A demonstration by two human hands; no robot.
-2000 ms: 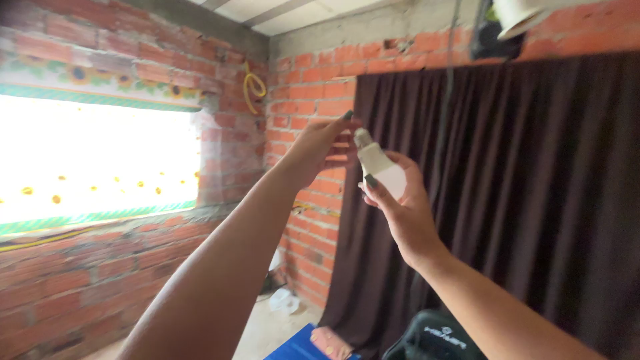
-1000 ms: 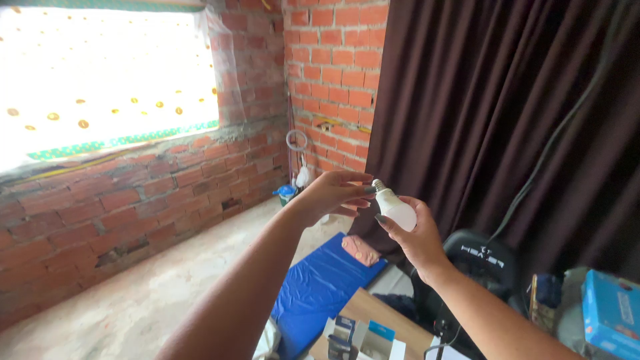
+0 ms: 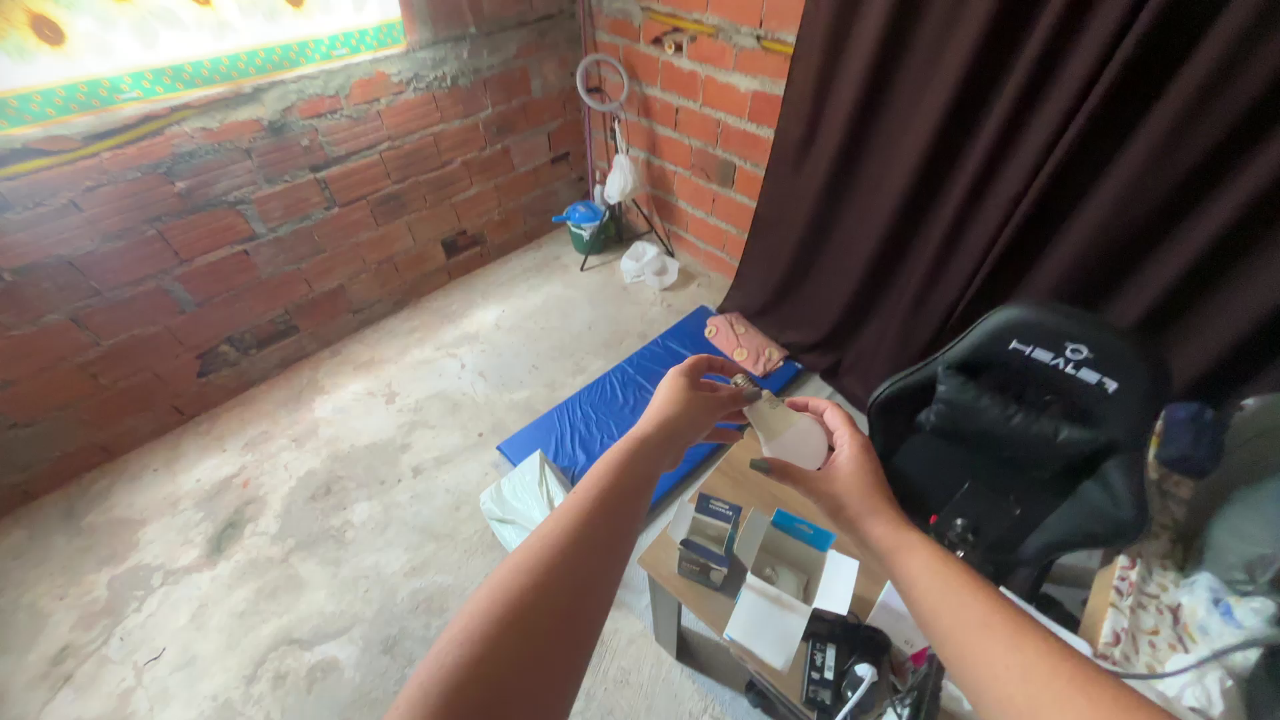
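A white LED light bulb (image 3: 785, 430) with a metal screw base is held up in front of me, above a small wooden table (image 3: 665, 565). My right hand (image 3: 835, 465) grips the bulb's rounded white end between thumb and fingers. The fingers of my left hand (image 3: 695, 400) are around the screw base, the thumb near the bulb's neck; whether they press on it is hard to tell. Below, an open white and blue cardboard box (image 3: 770, 635) and a smaller dark blue box (image 3: 708, 540), also open, stand on the table.
A black gaming chair (image 3: 1020, 430) is at the right, before a dark curtain (image 3: 920, 150). A blue mat (image 3: 600, 410) with a pink patterned cloth (image 3: 745, 345) lies on the concrete floor beyond the table. A ring light (image 3: 602, 82) on a tripod and a lidded bucket (image 3: 590, 228) stand in the corner.
The view has tilted down a lot, from the wall and curtain to the floor and table. My left hand, apart from the screw base two seconds ago, is now at it. The right hand keeps the bulb.
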